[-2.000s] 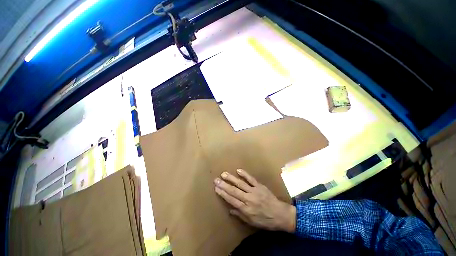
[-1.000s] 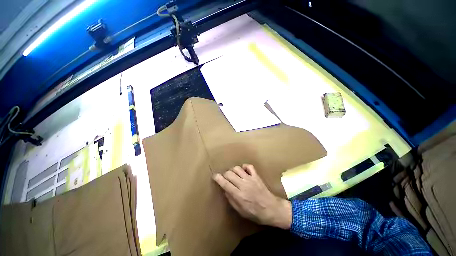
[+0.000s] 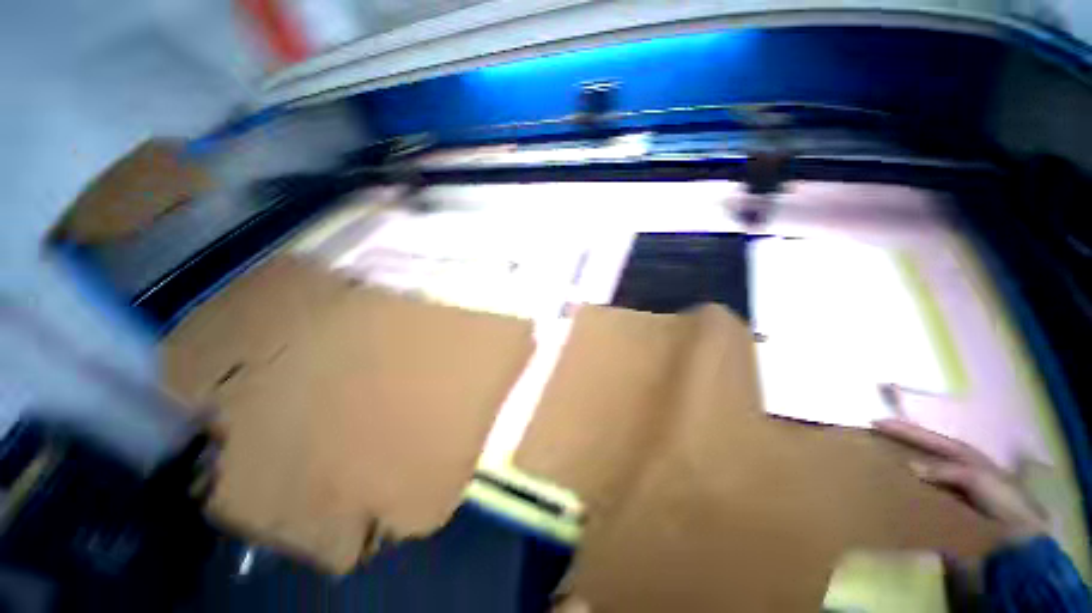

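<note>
The view is blurred. A brown panel (image 3: 683, 443) lies on the bed in front of me, with a raised fold near its middle. Its top edge borders the black bed (image 3: 685, 273) and the white template sheet (image 3: 826, 323). My right hand (image 3: 964, 473) is at the panel's right part, fingers stretched out and pointing left, near the template's lower edge, holding nothing that I can see. A small skin-coloured patch at the bottom edge may be part of my left hand (image 3: 572, 606); its state cannot be told.
A brown stack (image 3: 371, 407) lies at the left, over the bed's near edge. A laser head (image 3: 762, 180) hangs from the gantry beam behind the black opening. A blurred pale shape and another brown piece (image 3: 144, 198) stand at the far left.
The view has swung left and shows more of the left stack. My right hand has moved from the panel's middle to its right part. A skin-coloured patch has appeared at the bottom edge.
</note>
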